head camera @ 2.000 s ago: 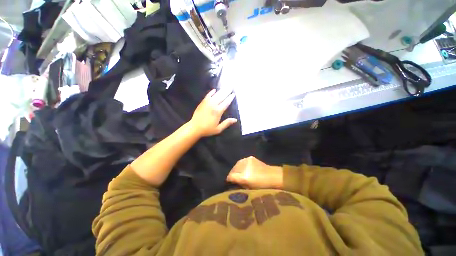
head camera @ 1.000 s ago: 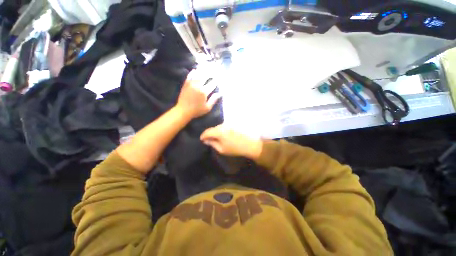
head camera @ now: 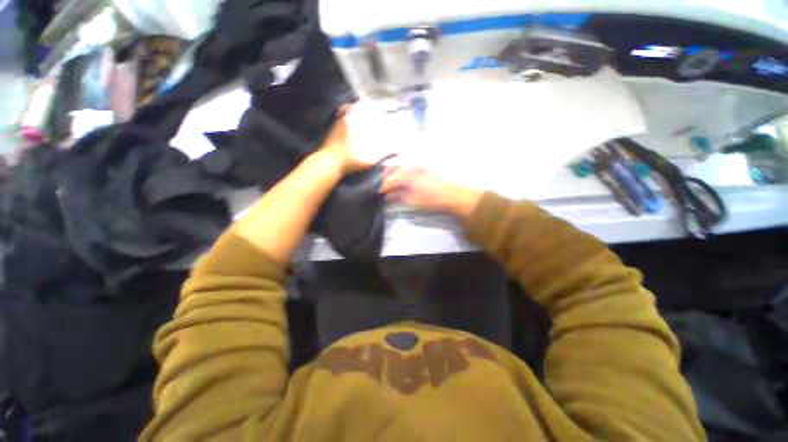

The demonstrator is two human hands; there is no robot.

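The black garment [head camera: 352,216] lies under my hands at the needle area of the white sewing machine [head camera: 484,34], and its end hangs at the table's front edge. My left hand [head camera: 352,142] lies on the garment close to the needle, its fingers washed out by the lamp glare. My right hand [head camera: 415,186] is just right of it, with its fingertips closed on the garment's edge. The presser foot and needle are lost in the glare.
Black-handled shears [head camera: 694,200] and small blue and dark tools [head camera: 632,183] lie on the table at right. A white sheet [head camera: 553,121] lies right of the needle. A black garment pile [head camera: 130,194] and a white piece [head camera: 212,116] are at left.
My right hand has moved from near my lap up to the table beside my left hand. My left hand is nearer the needle. The garment's near end has been drawn up from my lap.
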